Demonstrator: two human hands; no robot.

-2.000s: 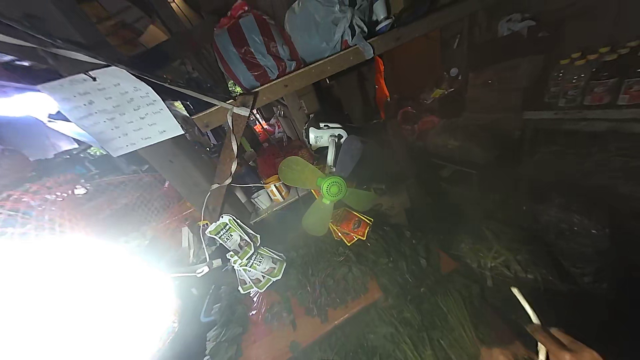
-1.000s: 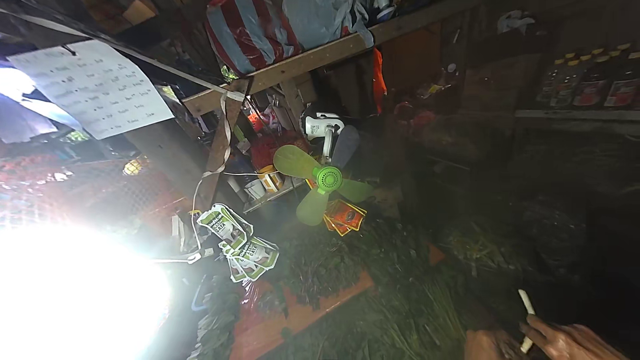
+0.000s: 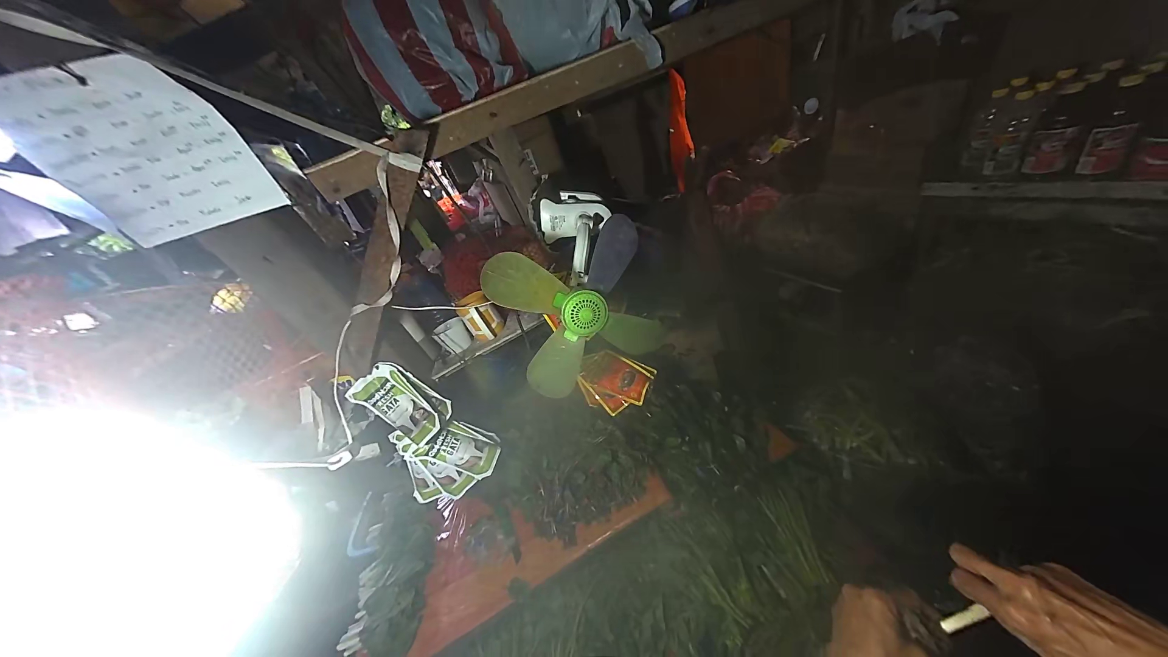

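Note:
At the bottom right edge, my left hand is bent, with its fingers mostly hidden in shadow; whether it holds anything cannot be told. To its right, my right hand has a pale, short stick-like piece against its fingers, one end pointing towards the left hand. Some fingers of the right hand extend above the piece. Dark bundles of leafy greens with long stems lie left of the hands. An orange-red board or surface shows among the greens.
A green-bladed clip fan hangs mid-view, near hanging printed sachets and orange packets. A wooden beam bears a striped bag. Capped bottles stand on a shelf. A glaring light fills the lower left.
The pale piece stood more upright in my right hand before; now it lies flatter and shows less of its length. More of both hands is in view. The view has shifted slightly.

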